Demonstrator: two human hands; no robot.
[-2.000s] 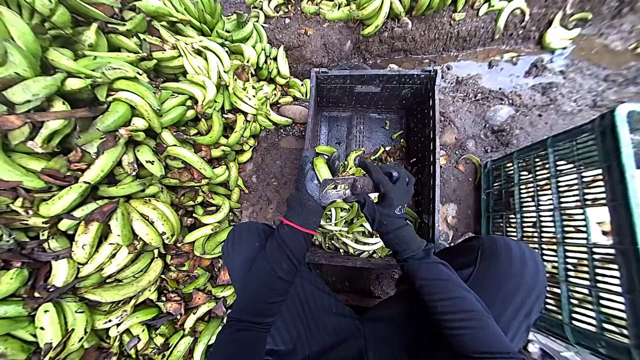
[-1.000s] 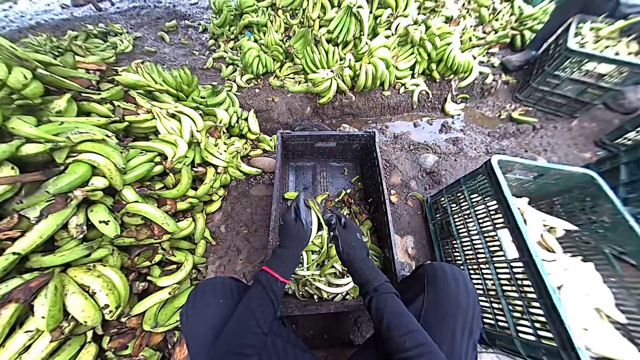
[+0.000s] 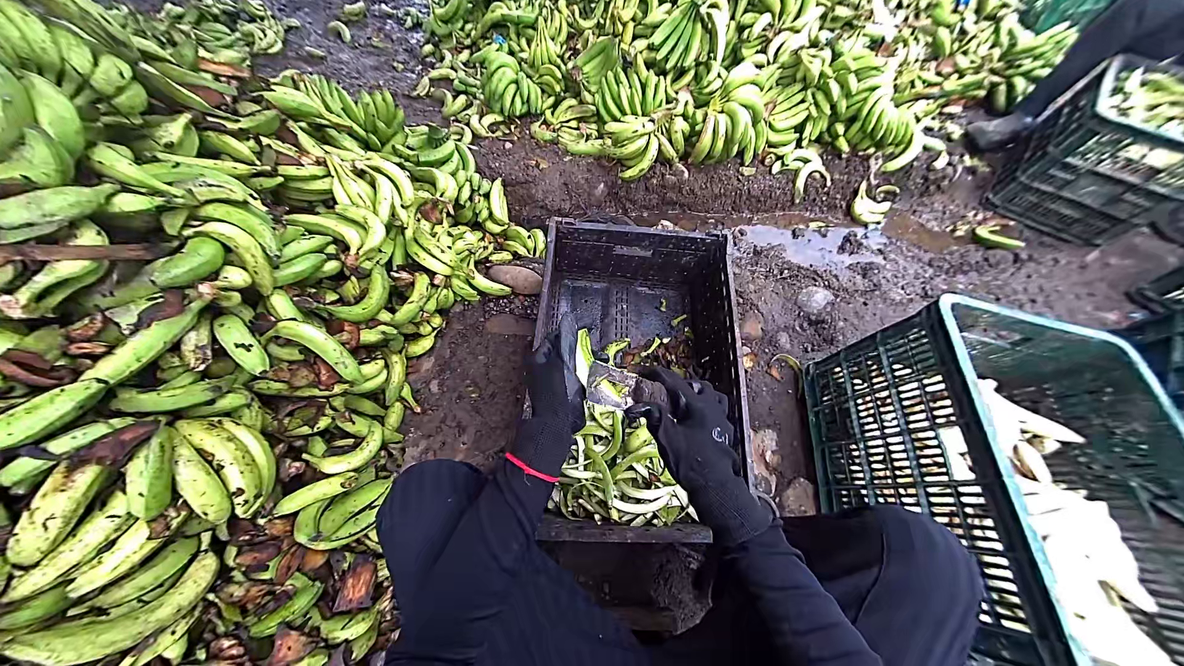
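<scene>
My left hand [image 3: 555,393], in a black glove with a red band at the wrist, grips a green plantain [image 3: 584,356] over the black plastic crate [image 3: 638,236]. My right hand [image 3: 698,435], also gloved in black, is closed around the dark handle of a short, broad-bladed knife [image 3: 612,381]. The blade lies against or just over green and pale peel, close to the fingers of my left hand. Beneath both hands, green plantain peels [image 3: 615,472] are heaped in the near half of the crate. How much of the plantain is peeled cannot be told.
A large pile of green plantains [image 3: 240,342] covers the left side; another pile [image 3: 703,83] lies beyond the crate. At right stands a green plastic crate [image 3: 1022,324] of peeled plantains [image 3: 1078,527]. A person's boot [image 3: 1001,131] is near a farther crate [image 3: 1064,176]. Puddle [image 3: 819,245] and stones lie on mud.
The knife, hidden a second ago, shows again between my hands. Both hands remain over the crate. The view has tilted up since two seconds ago, bringing the far pile in.
</scene>
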